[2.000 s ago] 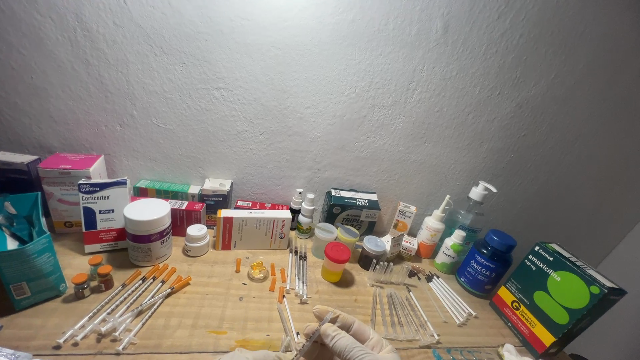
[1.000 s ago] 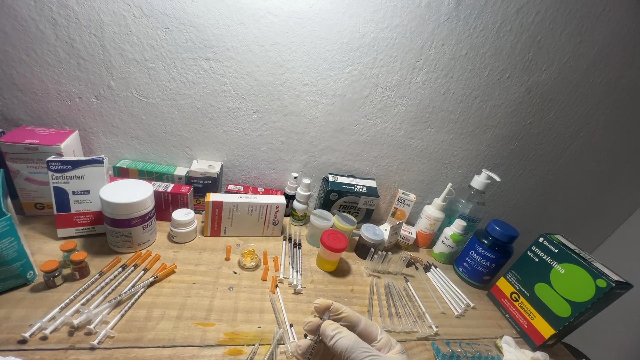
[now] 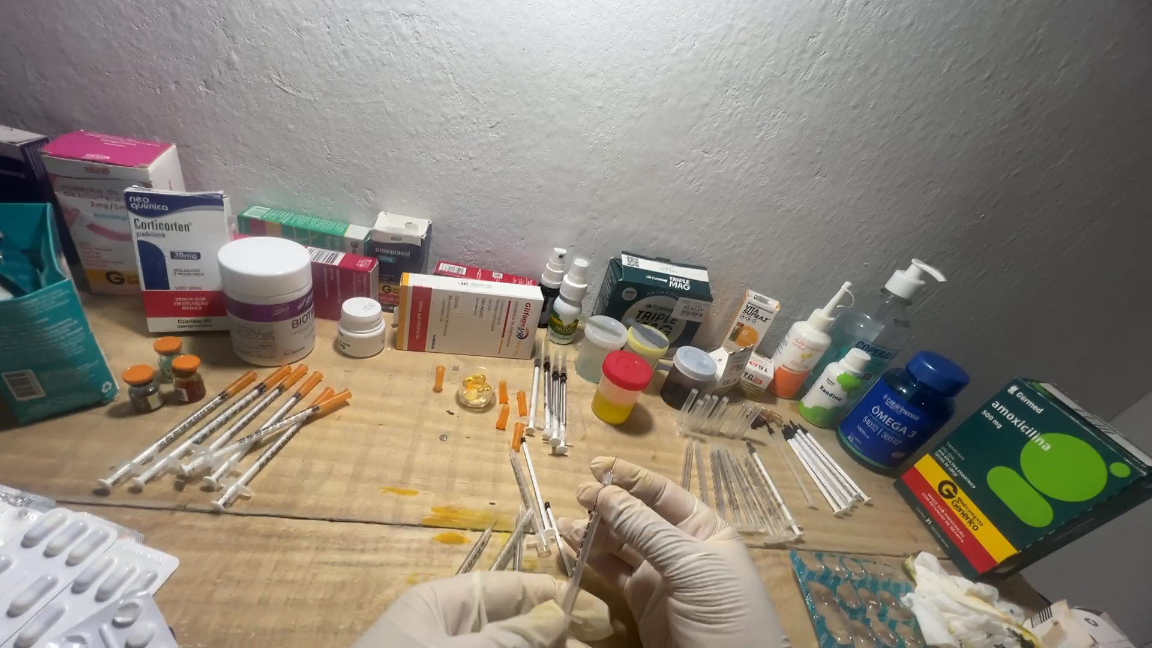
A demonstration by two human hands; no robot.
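My right hand [image 3: 670, 549], in a cream latex glove, pinches the upper part of a slim clear syringe [image 3: 589, 549] near its tip. The fingers of my left hand [image 3: 486, 612], gloved alike, close around the syringe's lower end, low in the view. The syringe stands nearly upright, tip up. Behind the hands, several loose syringes [image 3: 534, 495] lie on the wooden table [image 3: 360, 558]. Small orange needle caps [image 3: 502, 417] lie near a small clear dish of yellow liquid [image 3: 475, 391]. A red-lidded cup [image 3: 623, 387] holds yellow liquid.
Orange-capped syringes [image 3: 261, 432] and small vials [image 3: 142, 387] lie or stand at left, more syringes [image 3: 733, 486] at right. Medicine boxes [image 3: 468, 315] and bottles [image 3: 904, 409] line the wall. Blister packs [image 3: 850, 598] lie at both front edges, with a crumpled tissue [image 3: 963, 607] at right.
Both gloved hands have come further into view, the left one most, with the syringe more fully seen. The view has tilted down slightly, showing more blister packs.
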